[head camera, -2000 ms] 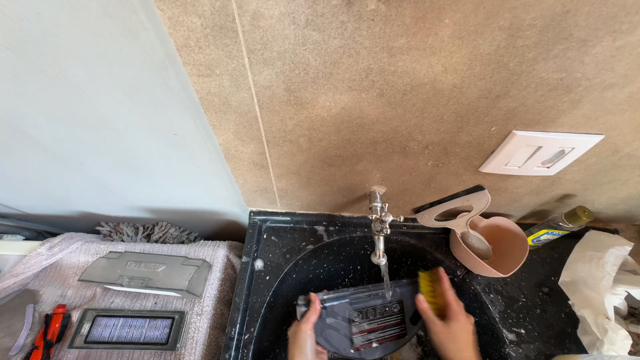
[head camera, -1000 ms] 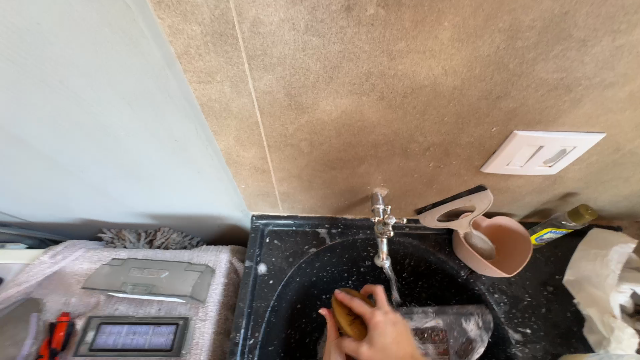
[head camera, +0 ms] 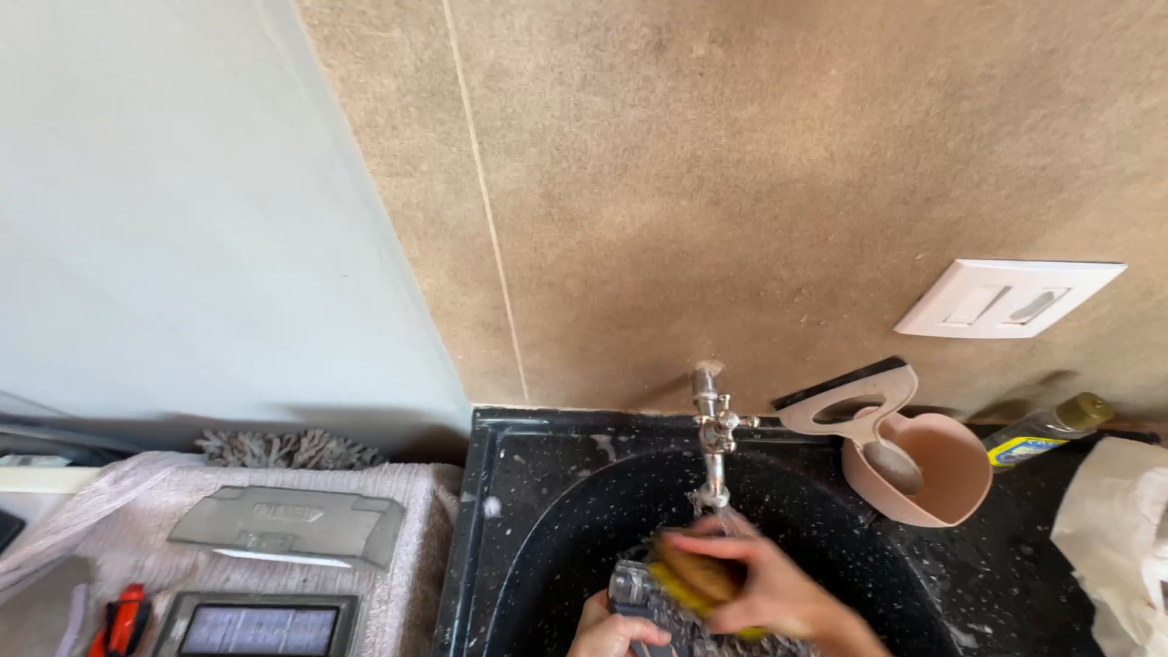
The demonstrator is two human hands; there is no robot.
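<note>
My right hand grips a yellow and brown sponge just under the running metal faucet. Lower and to the left, my left hand holds a wet grey transparent plastic part, with the sponge beside or against its right side; motion blur hides the exact contact. Both hands are over the black speckled sink. The lower portion of the plastic part lies beyond the bottom edge of the view.
Right of the faucet stand a pink container with a squeegee, a bottle and crumpled white paper. On a towel at left lie a grey translucent cover, a framed filter and a red-and-black object.
The right hand and sponge have moved up to the water stream since one second ago. The left hand, mostly hidden then, now shows around the plastic part.
</note>
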